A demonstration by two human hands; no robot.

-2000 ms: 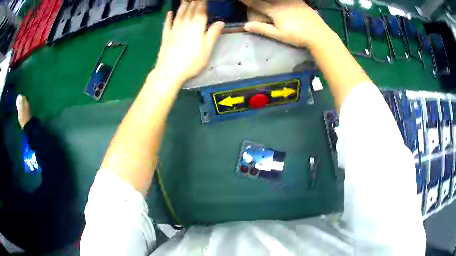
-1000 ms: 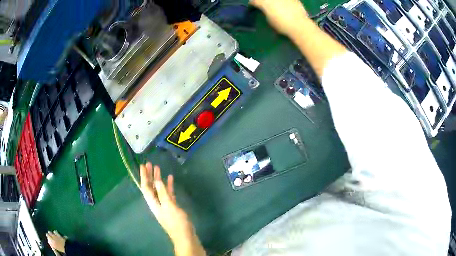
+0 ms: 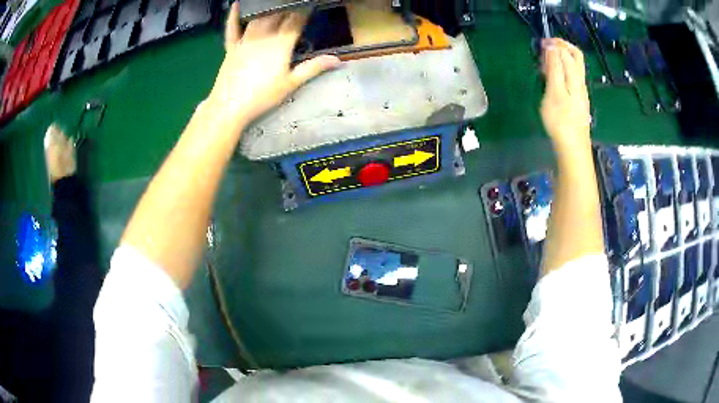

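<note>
A dark phone frame (image 3: 328,30) lies in the orange and tan nest (image 3: 432,35) at top centre. My left hand (image 3: 272,67) spans the left end of this frame, fingers at its far side and thumb along the near edge. It hides that end. My right hand (image 3: 566,86) is at upper right, fingertips together at the end of one of the waiting phone frames (image 3: 603,47); whether it grips it is unclear. A lone phone frame (image 3: 406,274) lies flat in front of the press. Paired phone frames (image 3: 534,208) lie to its right, partly behind my right forearm.
The silver base plate (image 3: 366,98) sits before the nest, above a red button (image 3: 374,174) between yellow arrows. A blister tray (image 3: 670,260) is at right. Black trays (image 3: 130,31) and a red tray (image 3: 35,59) are upper left. Another worker's hand (image 3: 60,153) and dark sleeve are at left.
The view has turned back from its tilt. My left hand has moved from empty space before the press onto the frame in the nest. My right hand is now at the waiting frames.
</note>
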